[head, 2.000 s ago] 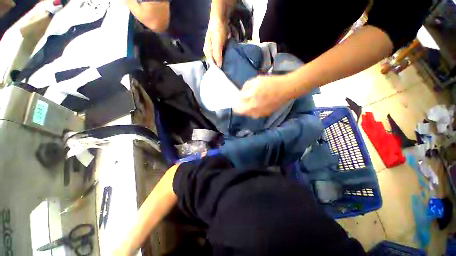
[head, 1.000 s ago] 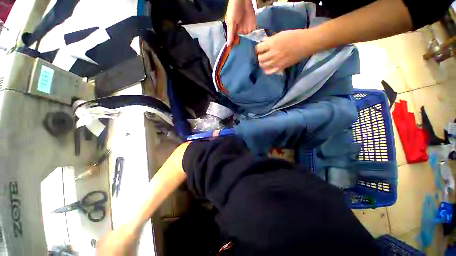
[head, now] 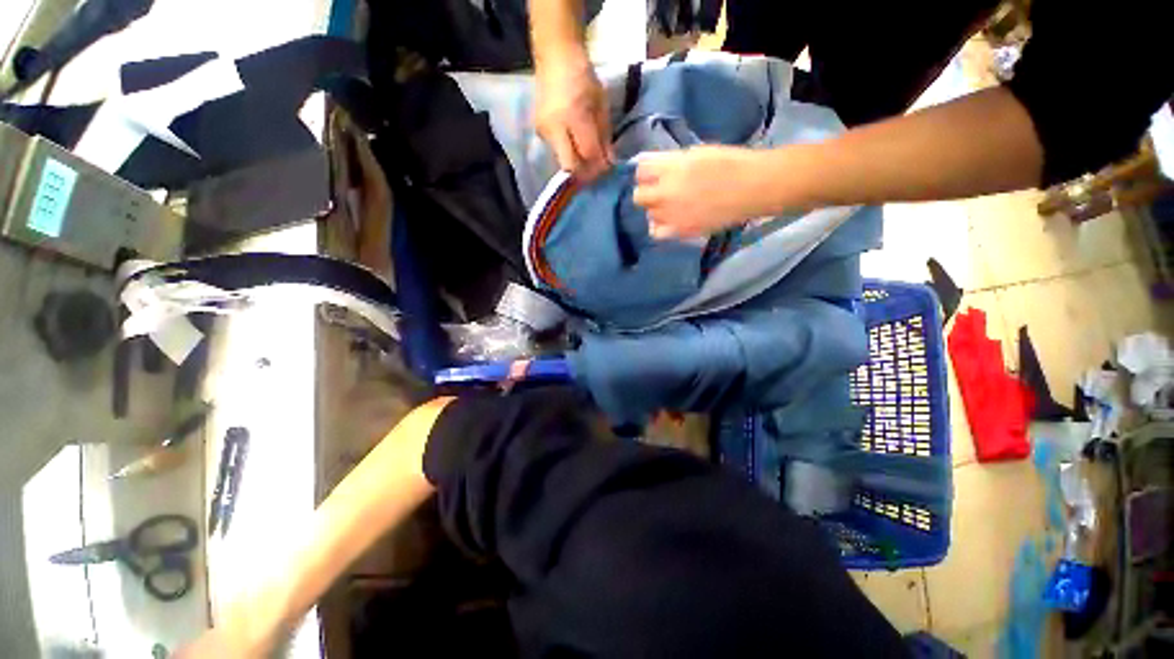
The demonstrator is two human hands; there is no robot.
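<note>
A dusty blue garment (head: 644, 258) with a paler wrong side is held up by another person's two hands. Its curved edge (head: 547, 232), with a white border and orange-red strip, faces left. One of that person's hands pinches near the edge's top; the other holds the cloth just right of it. My right forearm crosses the lower left, and my right hand (head: 222, 636) is blurred and cut off at the bottom edge; its fingers are hidden. My left hand is out of view. Black scissors (head: 157, 557) and dark thread snips (head: 228, 479) lie on the machine table.
A blue basket (head: 937, 425) holding blue cloth stands on the tiled floor. Dark cloth (head: 451, 180) is heaped beside the table. Trim strips (head: 277, 270) drape over the table end. The machine's display (head: 49, 196) is at left. Red cloth (head: 989, 386) and scraps lie on the floor.
The other person's hands have shifted from the pale cloth to the garment's curved edge, now exposed with its orange-red strip. My right hand has slid farther out at the lower left.
</note>
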